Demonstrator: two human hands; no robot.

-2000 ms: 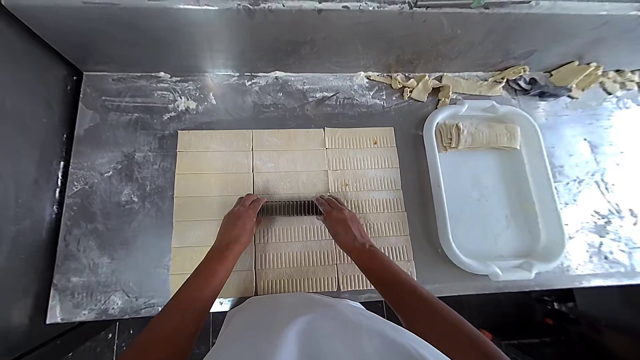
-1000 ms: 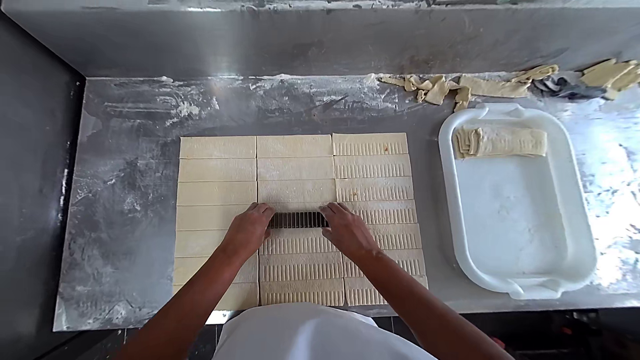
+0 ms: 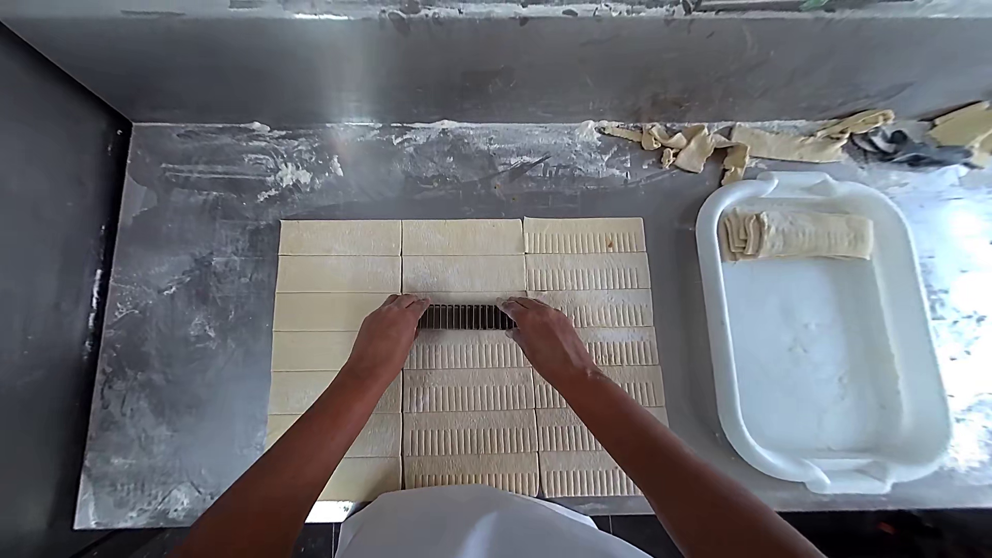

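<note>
A multi-blade metal dough cutter (image 3: 466,317) lies across the middle column of a cut dough sheet. My left hand (image 3: 391,329) grips its left end, and my right hand (image 3: 542,333) grips the right end. The sheet is divided into three columns of rectangles. Right-column dough pieces (image 3: 587,276) carry rows of short parallel slits, as do the middle-column pieces (image 3: 470,399) below the cutter. The left-column pieces (image 3: 339,274) that show and the top two of the middle column are plain. The cutter and my hands hide the piece under them.
A white plastic tub (image 3: 707,310) stands at the right, with folded dough strips (image 3: 810,235) near its far end. Dough scraps (image 3: 790,146) and a dark cloth-like item (image 3: 911,149) lie along the back of the floured metal worktop (image 3: 186,325). A metal wall rises behind.
Both hands, still holding the cutter, have moved away from my body up the middle column, from one dough piece to another farther back. More slit pieces now show below the cutter.
</note>
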